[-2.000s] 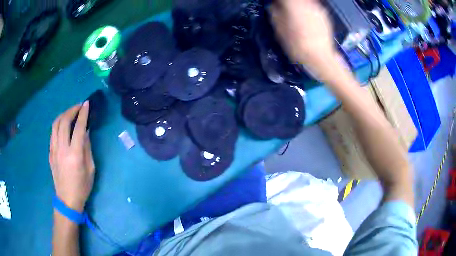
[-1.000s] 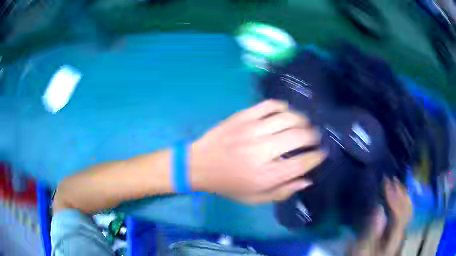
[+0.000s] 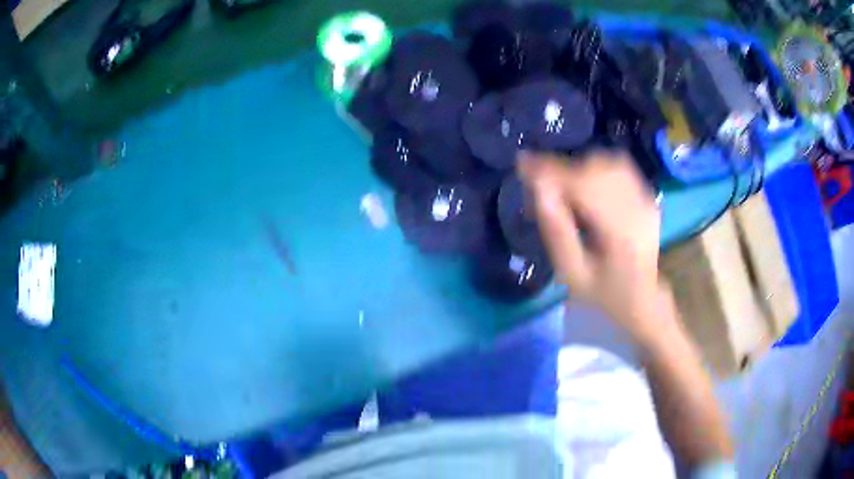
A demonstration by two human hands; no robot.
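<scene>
Flat black discs with small silver or white centres, speaker drivers on baffle plates (image 3: 426, 84), lie in an overlapping heap at the back centre of the mat. My right hand (image 3: 599, 224) is blurred over the heap's front right edge, fingers pointing at the discs. Whether it grips one cannot be told. Only a strip of skin, apparently my left arm, shows at the lower left edge; my left hand is out of the picture. A green and white wire reel (image 3: 354, 39) stands behind the heap at its left.
A blue tray (image 3: 698, 168) with dark equipment and cables is at the back right. Cardboard (image 3: 716, 299) and a blue bin (image 3: 803, 253) are below it. A white label (image 3: 37, 283) lies at the mat's left. White bag material (image 3: 613, 412) is near my body.
The view has swung. My left hand, over the discs one second ago, has left the picture at the left. My right hand has come fully into view above the heap's edge.
</scene>
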